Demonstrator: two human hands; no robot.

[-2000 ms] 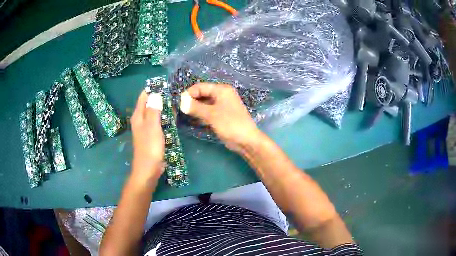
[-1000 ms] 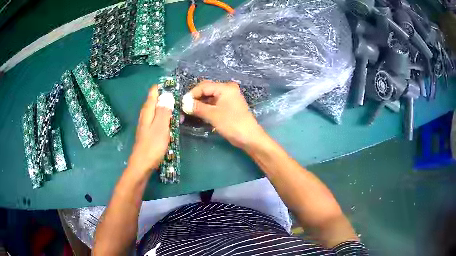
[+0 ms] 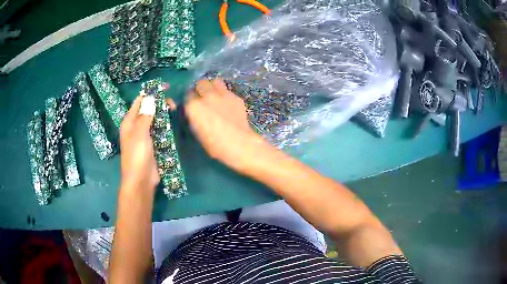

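My left hand (image 3: 137,138) holds a long green circuit board strip (image 3: 165,141) near its upper end, with a white cot on the thumb. The strip lies lengthwise, its lower end past my fingers. My right hand (image 3: 214,116) is at the left edge of the small components (image 3: 272,108) in the mouth of the clear plastic bag (image 3: 328,50). Its fingers are bent down, blurred and hidden behind the hand, so I cannot tell whether they hold a component.
Loose board strips (image 3: 94,119) lie at left. A board stack (image 3: 133,41) is near the far edge, beside orange-handled pliers (image 3: 224,19). Grey plastic housings (image 3: 439,72) are heaped at far right. A blue bin (image 3: 481,161) stands below them.
My left hand has moved left with the strip, which now tilts. My right hand has moved away from the strip, and its fingers have turned downward by the components.
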